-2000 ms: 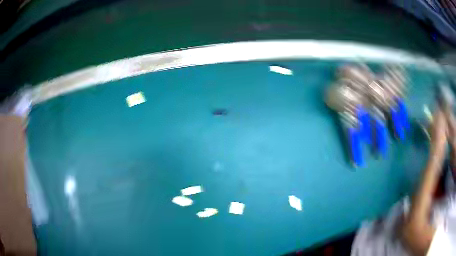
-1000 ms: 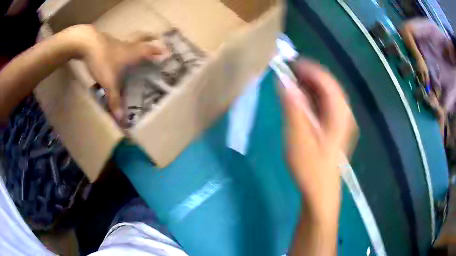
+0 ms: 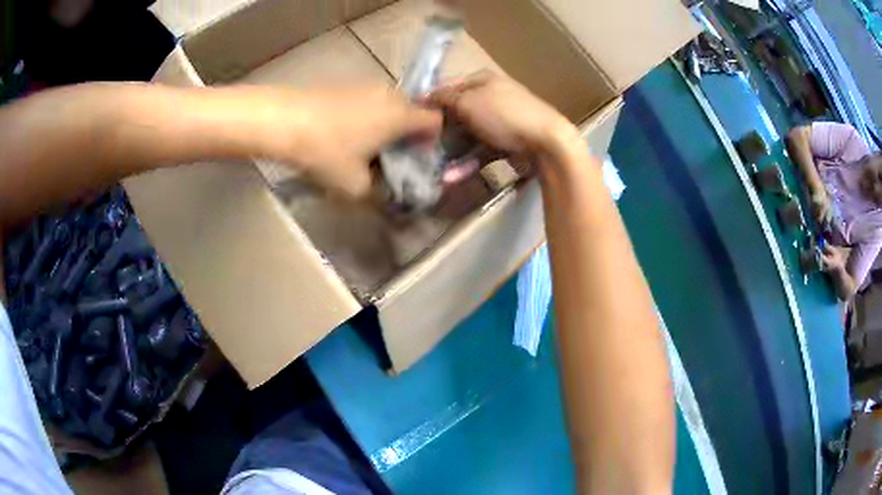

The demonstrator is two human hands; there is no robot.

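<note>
An open brown cardboard box [image 3: 232, 280] stands on the green-teal table's end. My left hand [image 3: 353, 140] reaches into it from the left, gripping grey-beige handle shells [image 3: 414, 179], blurred by motion. My right hand [image 3: 498, 111] meets it from the right, over the box, fingers curled at the same shells. A long grey-beige piece [image 3: 432, 56] sticks up between the hands. The fingertips are partly hidden, and I cannot tell how many shells are held or exactly which hand bears each.
A large container of dark-looking narrow parts [image 3: 97, 329] is below left. A white crumpled sheet [image 3: 532, 300] lies beside the box. Shiny tape [image 3: 426, 435] is on the table [image 3: 484, 387]. Another person [image 3: 841, 203] works across at the far right, near small parts.
The held shells have risen from the box's bottom. My right hand has moved from the table side to the box and joined my left hand. The box appears farther right in view.
</note>
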